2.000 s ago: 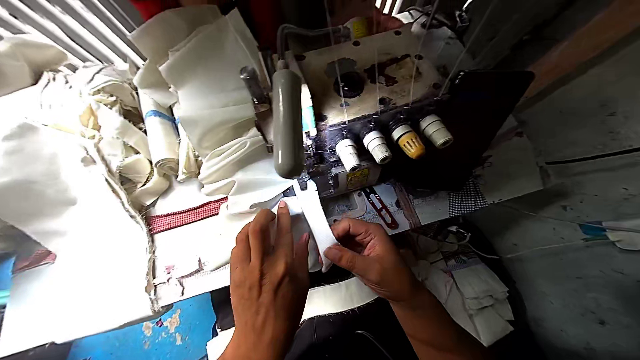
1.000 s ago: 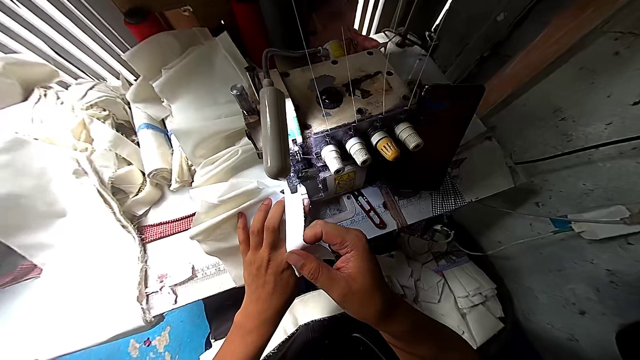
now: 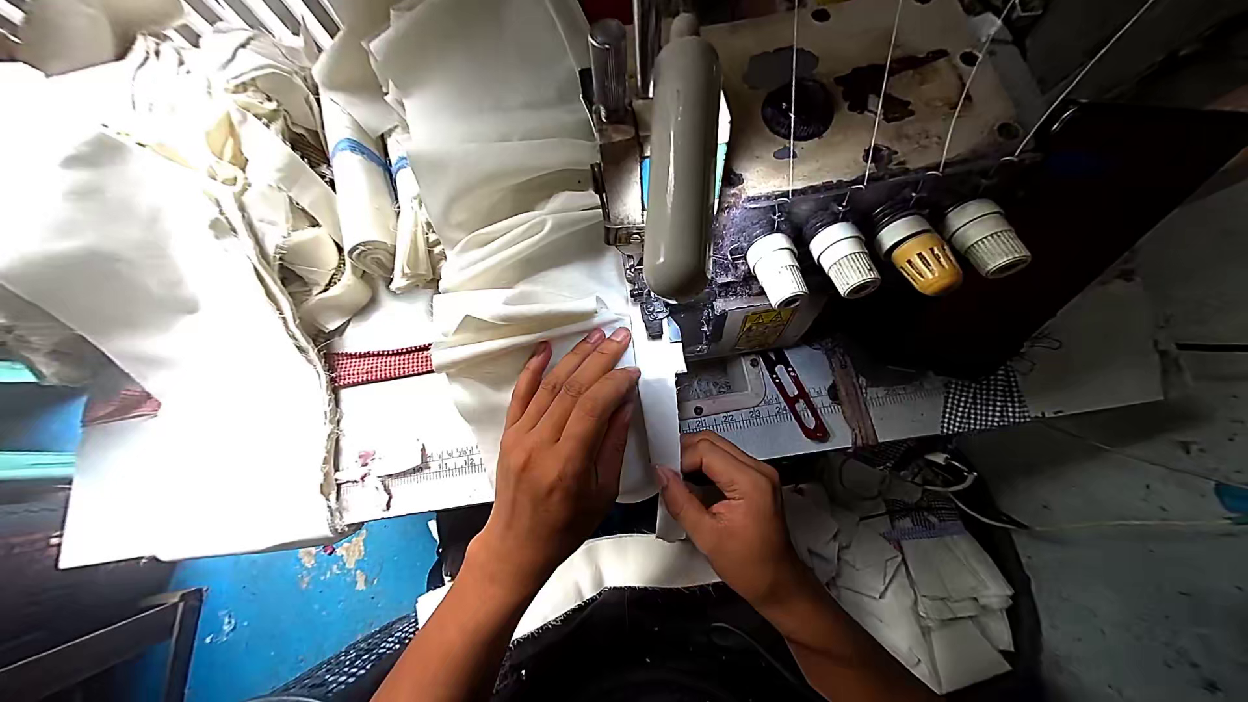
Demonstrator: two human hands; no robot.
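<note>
My left hand lies flat with its fingers extended on cream fabric, just in front of the presser foot of an overlock sewing machine. Between the thumb and fingers of my right hand is the edge of a narrow white fabric strip. This strip runs from the foot toward me along the right edge of the cream fabric. The needle area is partly hidden behind the machine's grey rounded lamp.
Red thread snips lie on the table right of the strip, near a printed ruler. Rolled fabric and a large white cloth cover the left side. Fabric pieces are piled below at right.
The strip, earlier held up between both hands, now lies along the edge of the cream fabric. My left hand has come to rest flat on that fabric.
</note>
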